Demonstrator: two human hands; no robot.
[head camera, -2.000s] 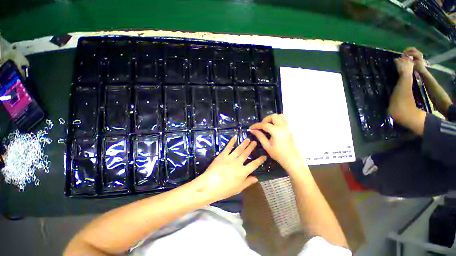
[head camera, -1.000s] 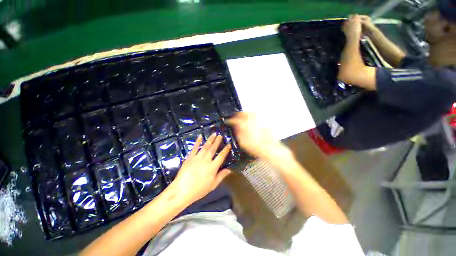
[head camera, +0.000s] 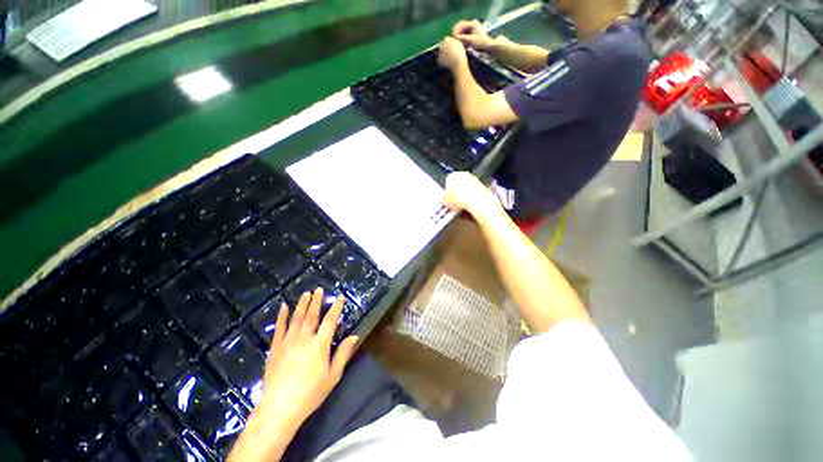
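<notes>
A large shiny black compartment tray (head camera: 203, 298) lies at the left on the dark green bench. My left hand (head camera: 305, 356) rests flat on its near right part, fingers apart. A white sheet (head camera: 370, 194) with small dark marks near its near right corner lies right of the tray. My right hand (head camera: 467, 193) is at that corner with its fingers curled. Whether it pinches the sheet or a small piece cannot be seen.
A seated person (head camera: 582, 113) works at a second black tray (head camera: 424, 104) beyond the sheet. An open cardboard box (head camera: 442, 365) below the bench edge holds a grid-patterned sheet (head camera: 460, 325). A green belt with a pale rail (head camera: 162, 185) runs behind. Metal racks stand right.
The view has swung right, so the trays and sheet sit further left. My right hand has left the black tray for the white sheet's near right corner. My left hand stays on the tray.
</notes>
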